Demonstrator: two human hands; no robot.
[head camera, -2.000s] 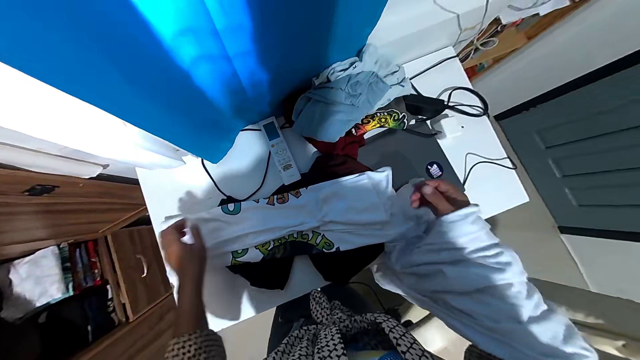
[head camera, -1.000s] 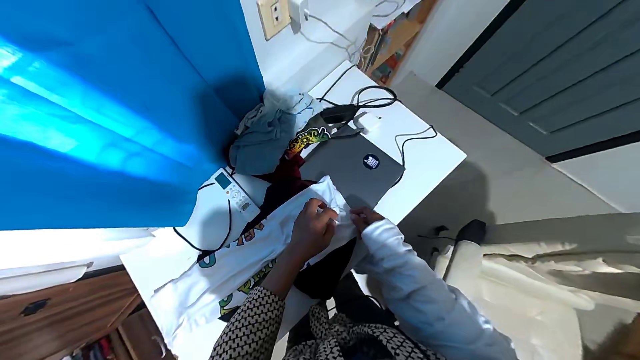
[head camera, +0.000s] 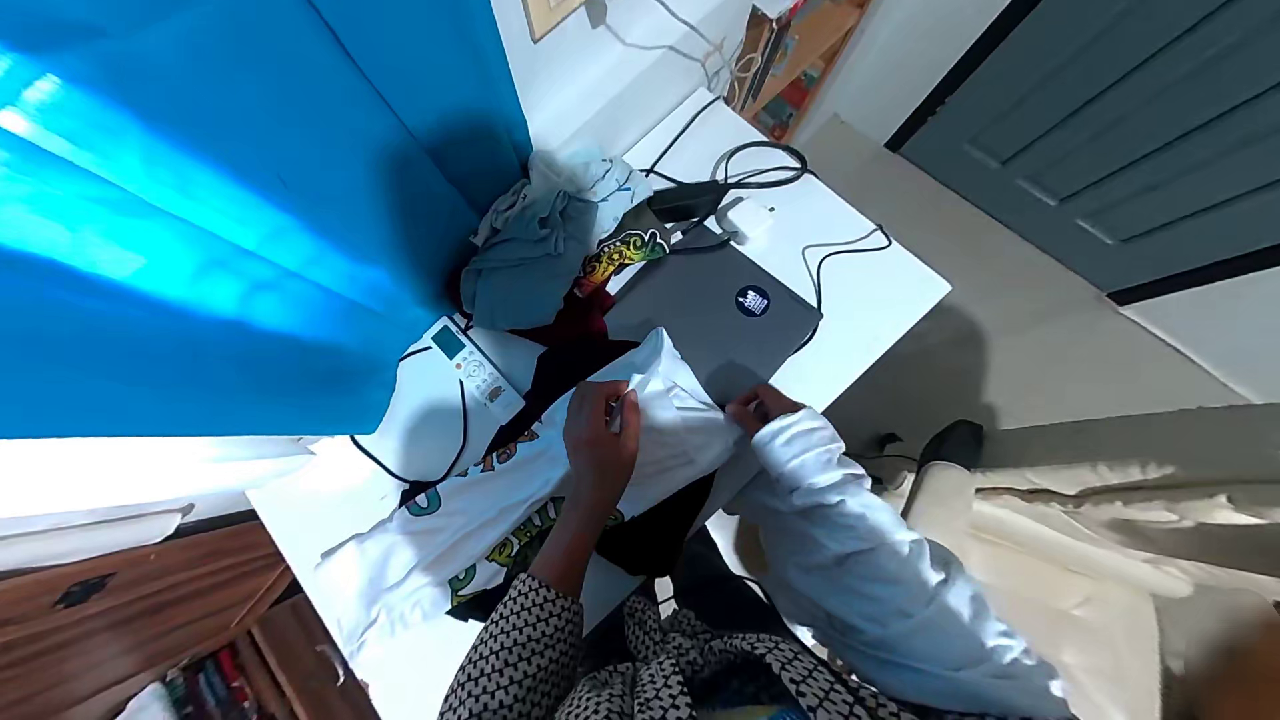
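A white printed shirt lies stretched out over darker cloth on the table. My left hand pinches its white fabric near the upper right end. The fingers of my right hand close on the edge of the same white cloth, beside a grey laptop. Pale, loose fabric covers my right forearm, while my left sleeve is black and cream patterned. Black cloth shows under the shirt. Past my hands, a crumpled blue-grey garment is heaped against the curtain.
A white remote control lies left of the laptop with a black cord around it. A black power adapter and coiled cables sit beyond the laptop on the white table. A blue curtain hangs at left; wooden drawers stand below it.
My left hand has moved from the far left end of the white shirt to its right end, beside my right hand. The view has turned and shifted rightward.
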